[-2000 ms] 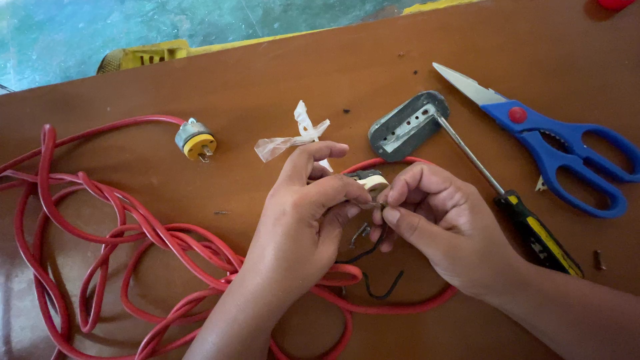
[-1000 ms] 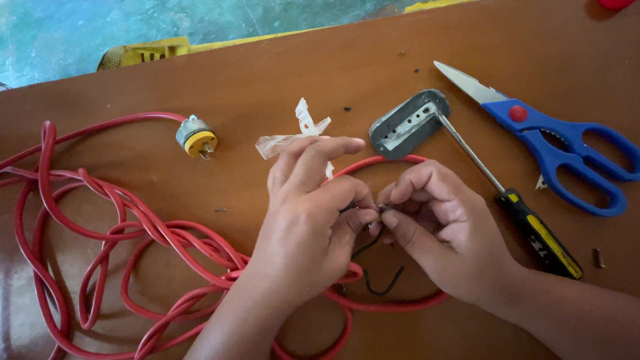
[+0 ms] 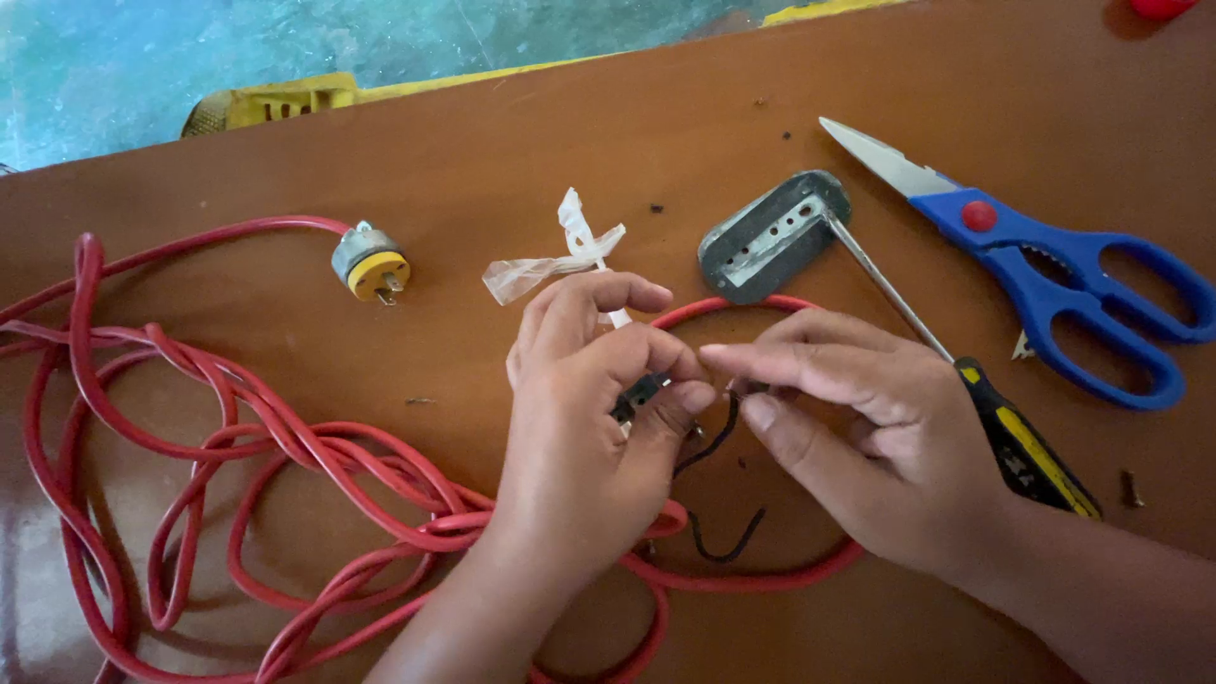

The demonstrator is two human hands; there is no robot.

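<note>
Between its thumb and forefinger, my left hand [image 3: 603, 408] holds a small dark electrical fitting [image 3: 638, 397], partly hidden by the fingers. Close on its right, my right hand [image 3: 864, 427] pinches the end of a black wire [image 3: 714, 445] between thumb and fingers. A second black wire [image 3: 730, 556] curls on the table below the hands. Both lie by the red cable [image 3: 760, 581], whose loops pass under my left forearm. A dark oval plate with a pale, holed strip [image 3: 774, 237] rests beyond the hands, the screwdriver's tip [image 3: 826, 211] against it.
Blue-handled scissors [image 3: 1054, 271] and the yellow-and-black screwdriver handle [image 3: 1031, 442] lie at right, near a small screw [image 3: 1130, 489]. A yellow-faced plug [image 3: 378, 271] and coiled red cable [image 3: 285, 418] occupy the left. Clear plastic scraps [image 3: 560, 256] lie beyond my left hand.
My hands were close together at the fingertips and now stand slightly apart. The dark fitting, hidden one second ago, shows between my left fingers.
</note>
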